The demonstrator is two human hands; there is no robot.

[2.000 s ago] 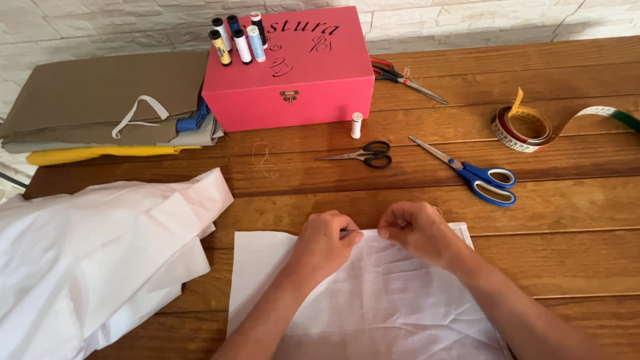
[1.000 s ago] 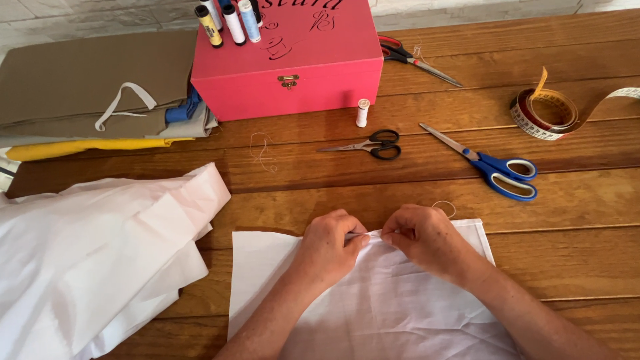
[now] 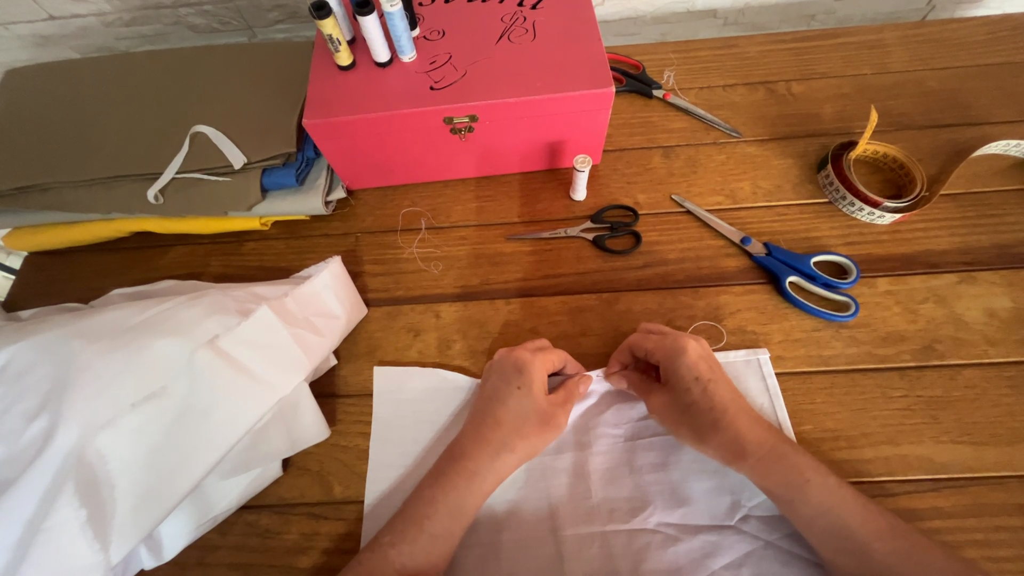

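Note:
A white cloth point(image 3: 640, 488) lies on the wooden table in front of me, its right edge folded into a narrow hem. My left hand point(image 3: 532, 392) pinches the cloth's far edge between thumb and fingers. Close beside it on the right, my right hand point(image 3: 668, 384) has its thumb and fingertips together at the same edge. Whether a needle is between those fingertips is too small to tell. A loop of pale thread point(image 3: 709, 326) shows just behind my right hand, on the table.
Small black scissors point(image 3: 612, 232), blue-handled scissors point(image 3: 788, 268), a white thread spool point(image 3: 581, 178) and a coiled measuring tape point(image 3: 872, 180) lie beyond the cloth. Farther back are a pink box point(image 3: 464, 88), red-and-black scissors point(image 3: 672, 96) and folded fabrics point(image 3: 144, 120). Crumpled white cloth point(image 3: 160, 400) lies left.
Both hands remain at the cloth's far edge, with small finger movements. The thread loop behind my right hand shows more plainly than in the oldest frame. The view has tilted down somewhat.

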